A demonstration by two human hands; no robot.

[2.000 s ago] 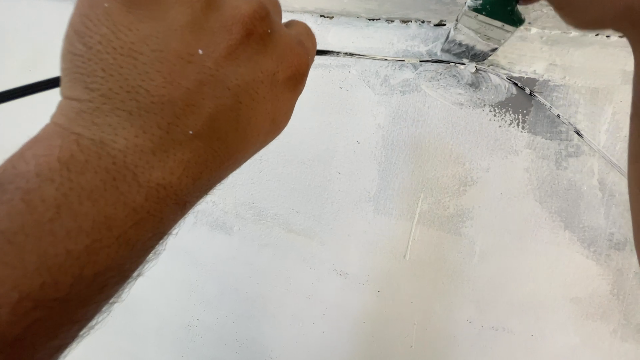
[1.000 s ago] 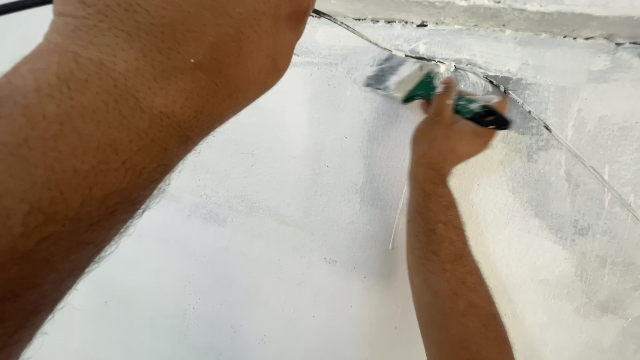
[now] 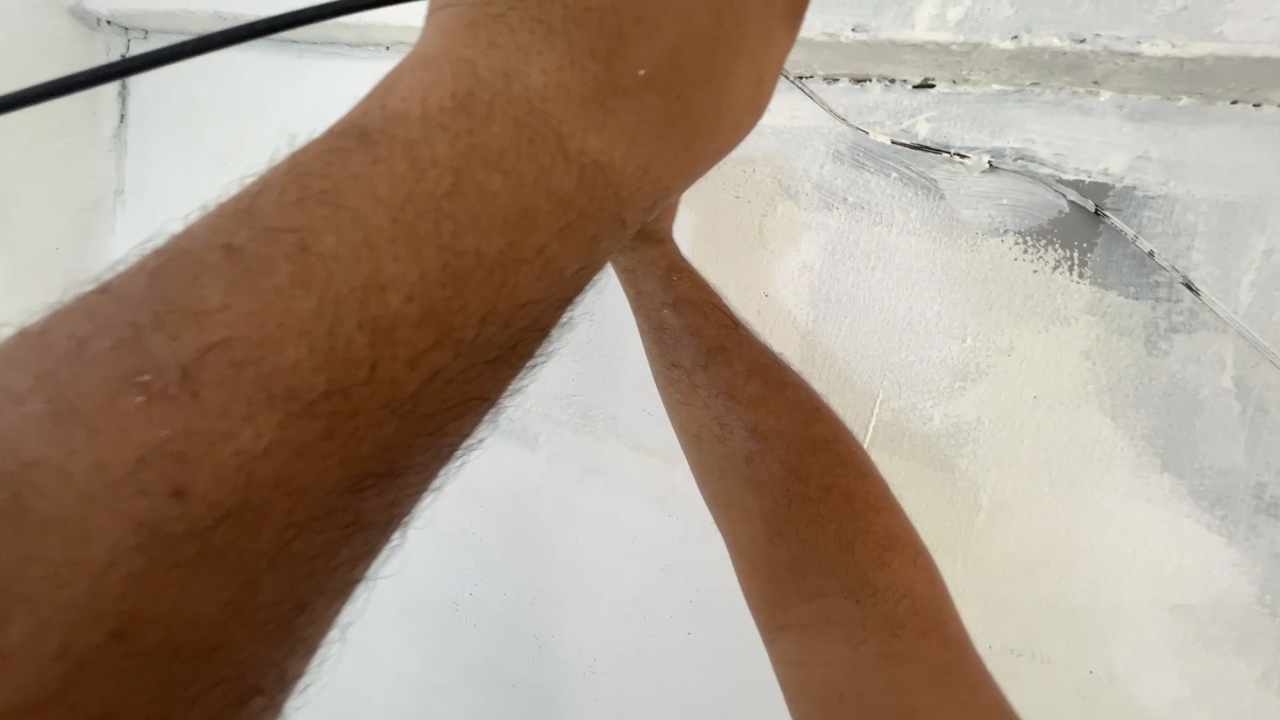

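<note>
The back of my left hand [image 3: 640, 70] fills the upper middle, its fingers cut off by the top edge. A thin cable [image 3: 200, 45], black on the left, rises to this hand from one side and comes out at the other, paint-smeared. That paint-smeared stretch curves down to the right along the painted wall [image 3: 1000, 400]. My right forearm [image 3: 780, 460] reaches up from the lower right, and its wrist passes behind my left arm. My right hand is hidden there, and the paintbrush is out of sight.
A wall ledge [image 3: 1050, 65] with rough, cracked edges runs across the top. Below the cable lies a dark grey patch [image 3: 1085, 230] with uneven white paint around it. At the far left a cracked vertical corner line [image 3: 122, 150] shows.
My right hand, which held a green-handled paintbrush below the cable a second ago, has moved left behind my left arm. The view has shifted, bringing the left corner into sight.
</note>
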